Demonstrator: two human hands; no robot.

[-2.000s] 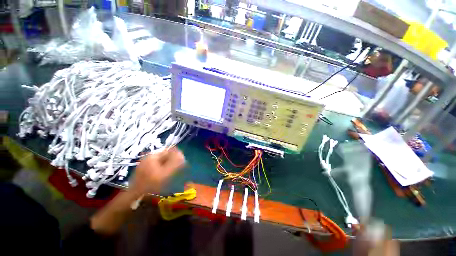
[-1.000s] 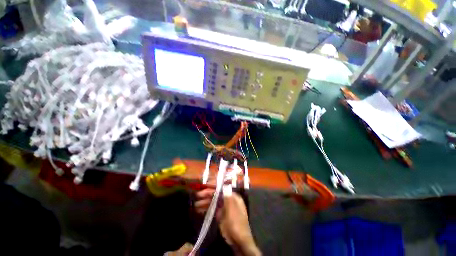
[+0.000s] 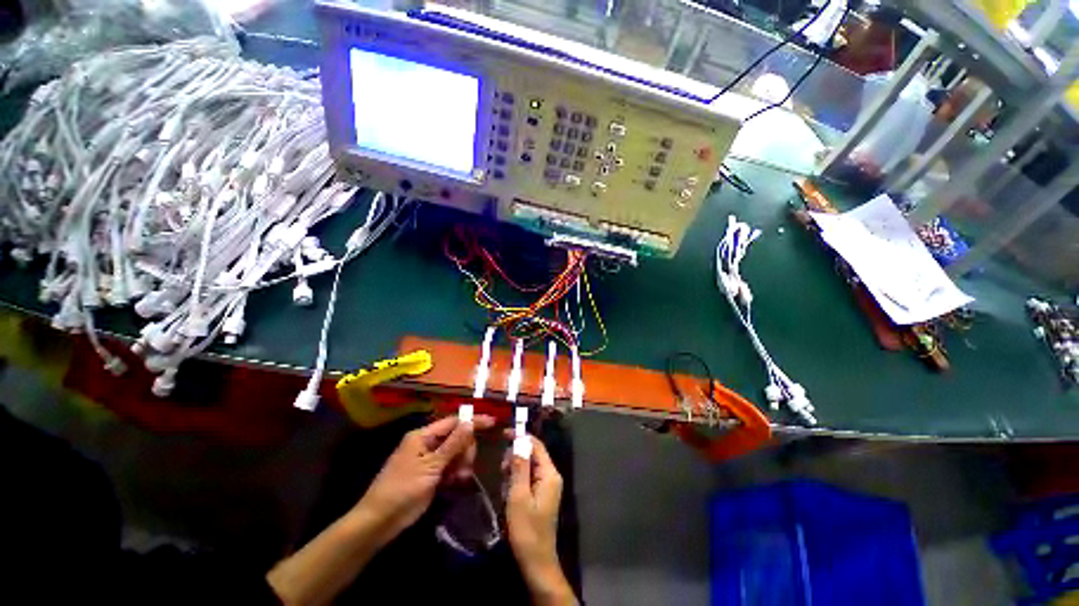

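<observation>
My left hand [image 3: 417, 469] holds a white cable connector [image 3: 466, 414] just below the leftmost white test lead [image 3: 483, 363]. My right hand [image 3: 532, 488] holds another white connector [image 3: 522, 440] just below the second test lead [image 3: 516, 369]. Whether either connector touches its lead I cannot tell. The cord hangs in a loop between and below my hands. The test leads stand in a row on the orange fixture board [image 3: 633, 385]. Thin red, yellow and orange lead wires [image 3: 532, 305] run from them to the beige cable tester [image 3: 568, 130], whose screen is lit.
A large pile of white cables [image 3: 178, 178] lies left of the tester, one cable reaching to the bench edge. A small cable bundle [image 3: 745, 310] lies to the right. A yellow clamp [image 3: 376, 388] grips the board's left end. A paper sheet [image 3: 890, 260] lies farther right. A blue bin [image 3: 814, 545] is below.
My hands have moved apart, now each on a separate connector. The cord that ran down in front of the leads now hangs below them. The view has shifted so the tester sits higher.
</observation>
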